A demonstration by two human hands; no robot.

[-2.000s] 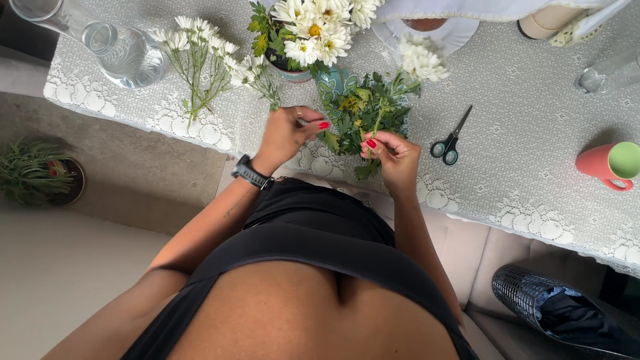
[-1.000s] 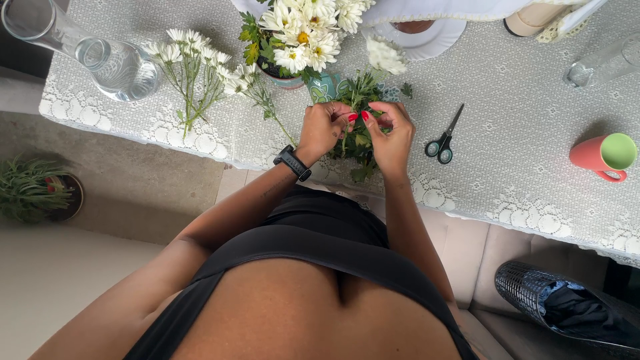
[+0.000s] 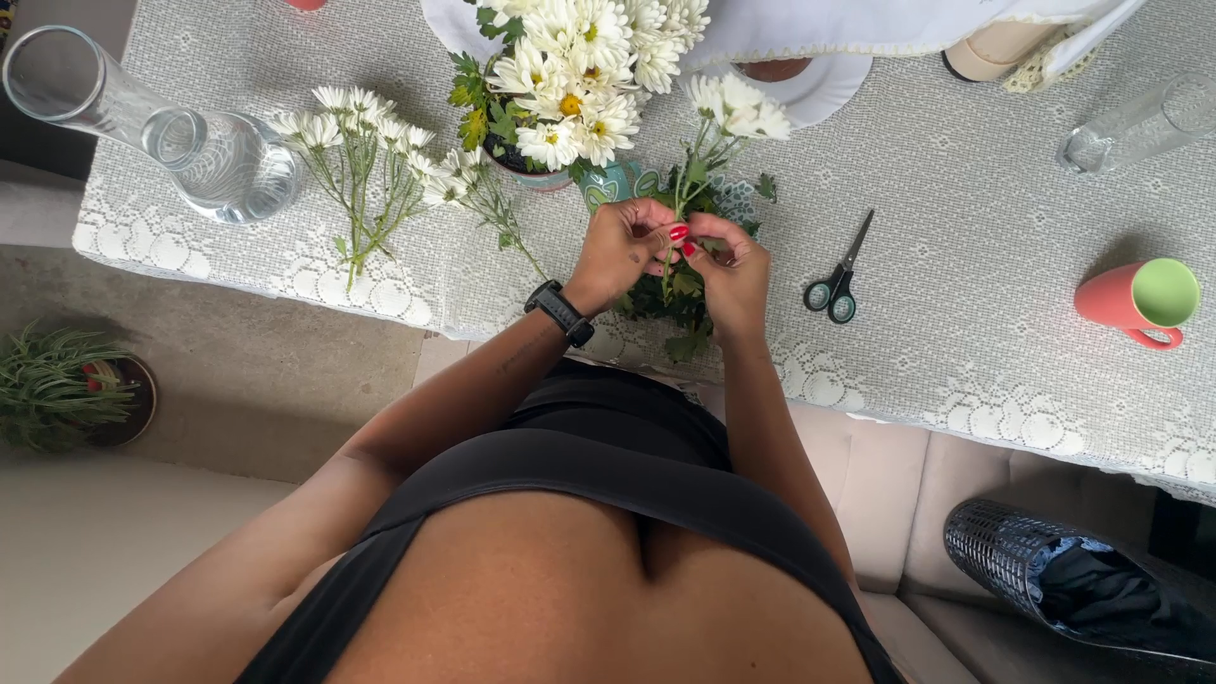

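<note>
Between my two hands stands a stem of white chrysanthemums. My left hand is closed on the stem, fingertips near its middle. My right hand pinches at the same stem from the other side, thumb almost touching the left thumb. Under both hands lies a heap of green leaves, partly hidden by them. Several cut white flower stems lie to the left, with a smaller sprig beside them. A potted white chrysanthemum is just beyond my hands. Scissors with dark handles rest right of my right hand.
A glass carafe of water is at the table's left end. To the right are a pink mug and a clear glass. A white plate lies partly under a white cloth at the back. Lace-edged tablecloth covers the table.
The white flower stem, lying beyond the leaves earlier, is now raised between my hands. My hands, slightly apart two seconds ago, have come together.
</note>
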